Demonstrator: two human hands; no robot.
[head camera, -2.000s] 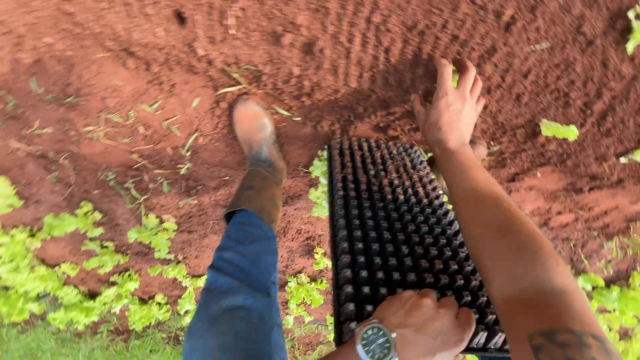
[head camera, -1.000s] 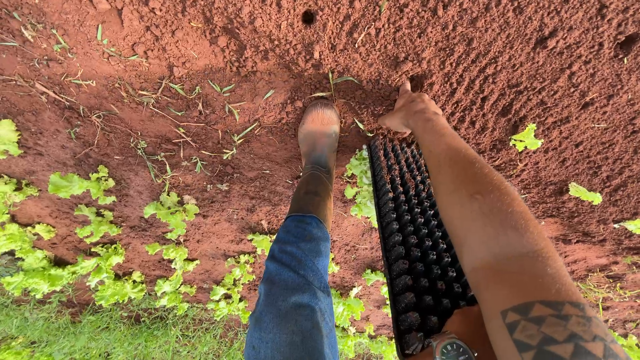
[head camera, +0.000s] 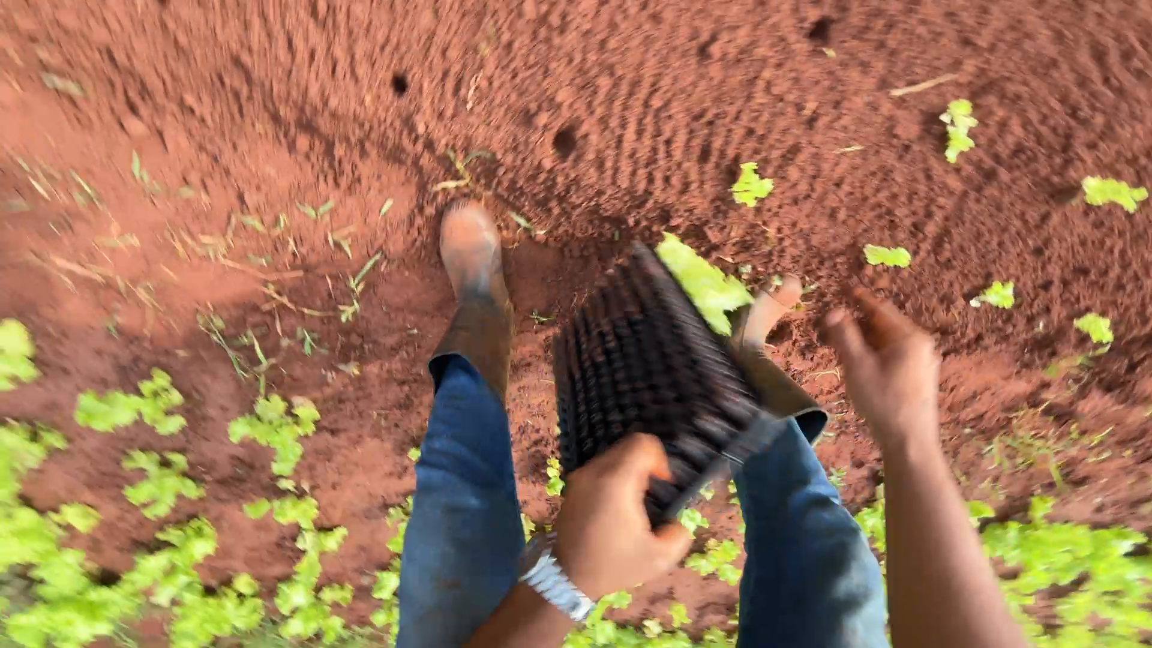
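My left hand (head camera: 621, 517), with a watch on its wrist, grips the near end of a black plastic seedling tray (head camera: 643, 360). The tray is tilted and blurred, held above the ground between my legs. Light green lettuce leaves (head camera: 706, 283) show at its far right edge; whether they grow from the tray's cells is not clear. To the right of the tray, my right hand (head camera: 886, 364) hangs over the soil with its fingers apart, and nothing is seen in it.
My boots (head camera: 472, 247) stand on red soil at the bed's edge. Small lettuce seedlings (head camera: 751, 184) dot the bed at the right, and holes (head camera: 565, 141) mark the soil ahead. Rows of lettuce (head camera: 279, 432) grow behind and beside my legs.
My right hand has come back from the soil at the tray's far end. The tray has tilted in my left hand, and leaves now show at its edge. More of the bed is in view.
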